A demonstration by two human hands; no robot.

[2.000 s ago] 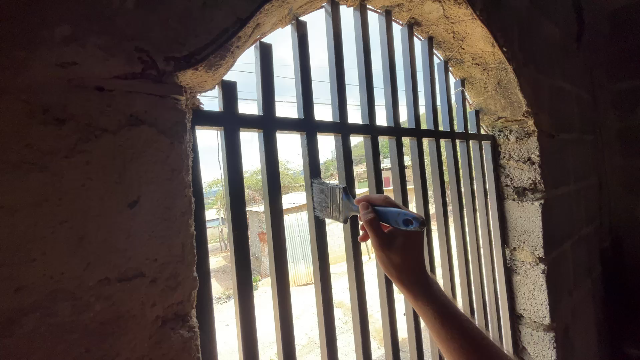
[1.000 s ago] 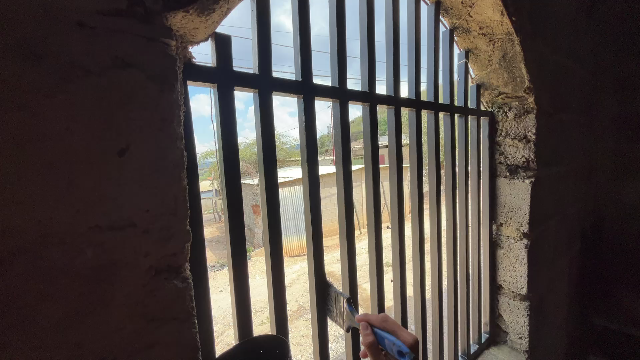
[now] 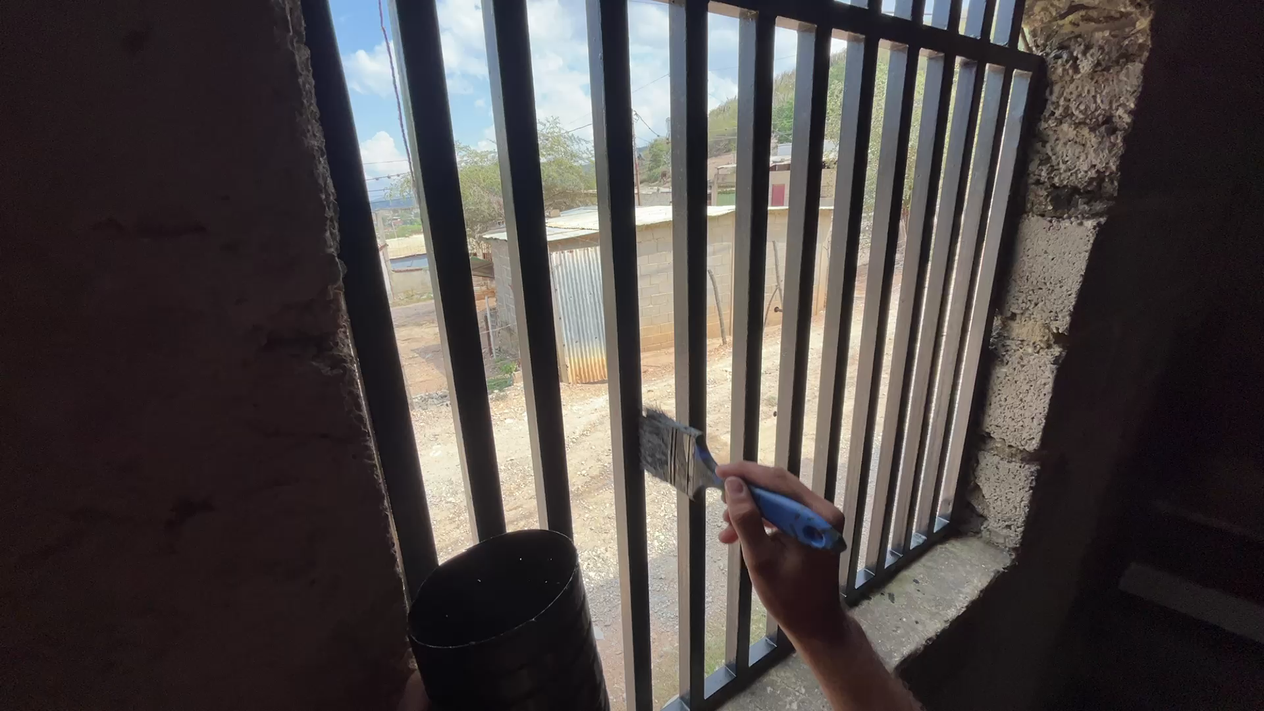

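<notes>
My right hand (image 3: 785, 538) holds a flat paintbrush (image 3: 780, 509) by its blue plastic handle. The dark, paint-covered bristles touch the side of one vertical bar (image 3: 622, 375) of a dark metal window grille, below its middle. At the lower left stands a black cylindrical container (image 3: 509, 632), its open top tilted into view and its inside too dark to read. Just a sliver of my left hand (image 3: 413, 693) shows at the container's lower left side, against its wall; its fingers are mostly hidden.
A rough plastered wall (image 3: 178, 346) borders the grille on the left, and concrete blocks (image 3: 1047, 276) edge it on the right. The concrete sill (image 3: 918, 602) runs below the bars. Outside are a gravel road and a block building (image 3: 652, 276) with a corrugated metal sheet (image 3: 583, 316).
The brush in my right hand went down to the lower grille, then came back up along a bar. The black container has come further into view at the lower left. The view has tilted down.
</notes>
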